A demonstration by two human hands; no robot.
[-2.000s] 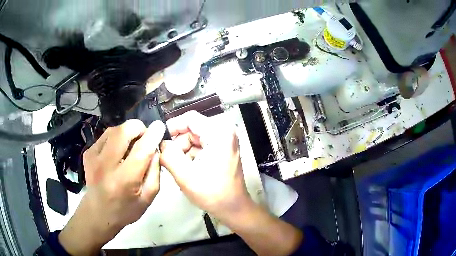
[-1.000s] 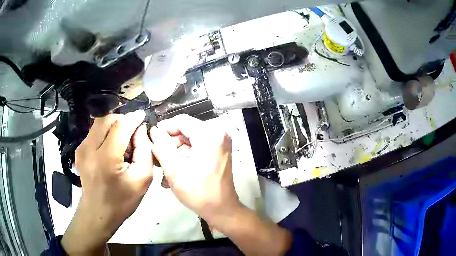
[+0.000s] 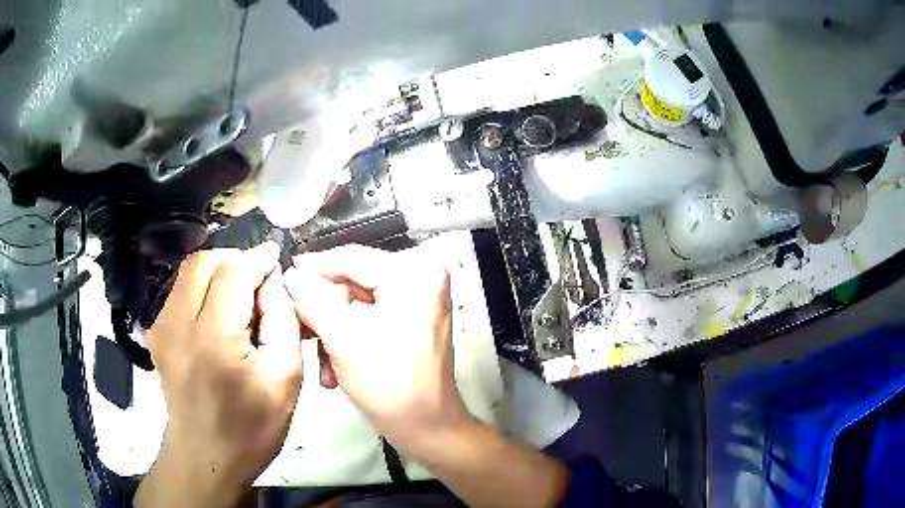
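Note:
My left hand (image 3: 223,362) and my right hand (image 3: 382,337) meet fingertip to fingertip in front of the sewing machine's needle area. Both pinch a small black fabric part (image 3: 287,248), mostly hidden by the fingers. Its far side reaches toward the dark presser foot area (image 3: 169,233). Whether the part lies under the foot cannot be told. The pale grey machine head (image 3: 347,45) hangs over the work. A flat black panel (image 3: 113,372) lies on the white table at the left, beside dark tangled bands (image 3: 124,317).
The machine base (image 3: 685,213) with metal arms stands behind and to the right. A white round container with a yellow label (image 3: 677,87) sits on it. A blue crate (image 3: 824,427) is at the lower right. The white tabletop (image 3: 437,298) lies under my hands.
The view has shifted, so the machine head fills more of the top. Both hands stay pinched together at the black part, a little further left in view.

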